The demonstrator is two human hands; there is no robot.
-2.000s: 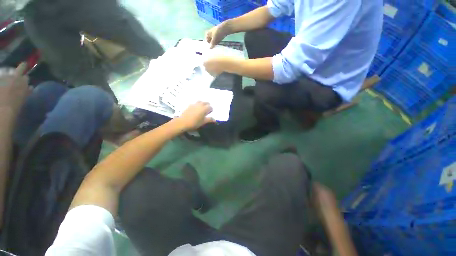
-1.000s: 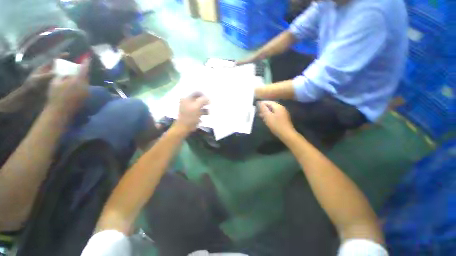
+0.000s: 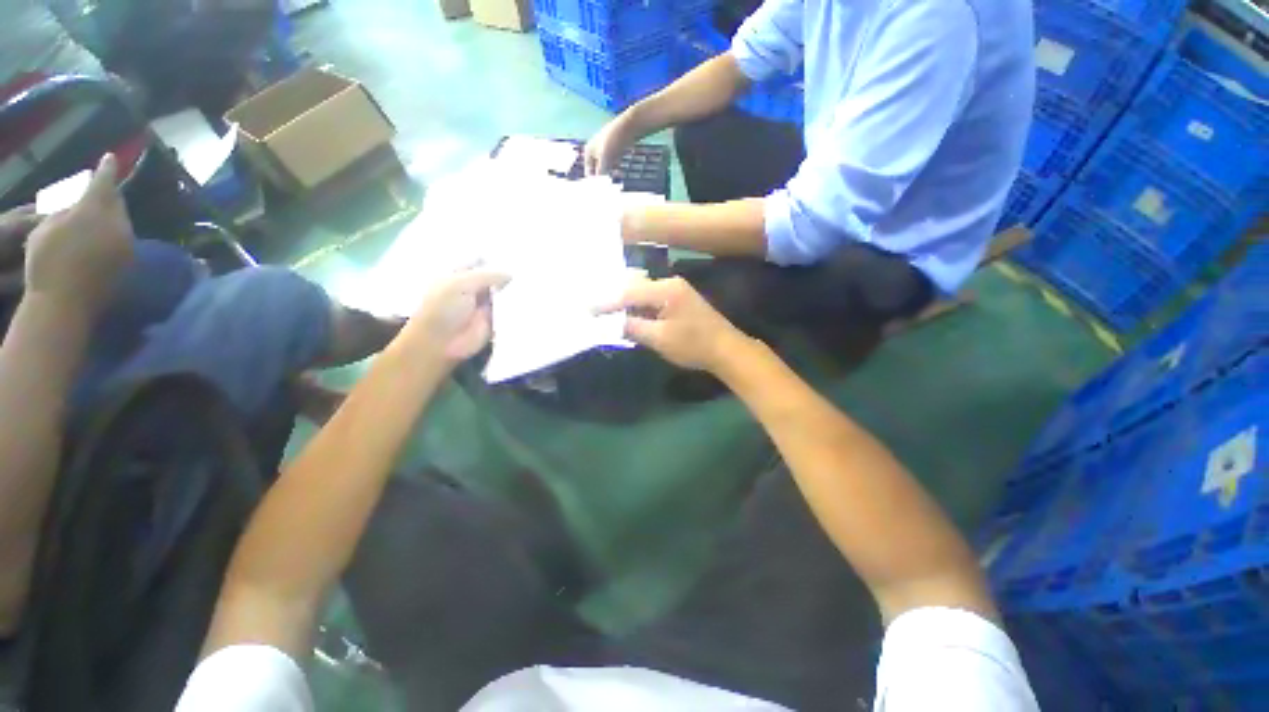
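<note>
White paper sheets point(image 3: 557, 271) lie over a low black crate point(image 3: 643, 167) in front of me, too bright to show any print. My left hand point(image 3: 462, 312) grips the near left edge of a sheet. My right hand point(image 3: 665, 317) grips the near right corner, its fingertips on the paper. The sheet's near edge sticks out past the crate towards me. How many sheets are between my fingers cannot be told. The other person's hands point(image 3: 607, 142) are at the far right side of the papers.
A person in a light blue shirt point(image 3: 912, 125) sits beyond at the right. Blue crates point(image 3: 1155, 473) are stacked at the right. An open carton point(image 3: 313, 128) stands at the back left. At my left a seated person's hand point(image 3: 84, 237) holds a white piece.
My right hand has moved in from the right and taken the sheet's near corner. My left hand has taken its left edge. The white sheet extends nearer to me.
</note>
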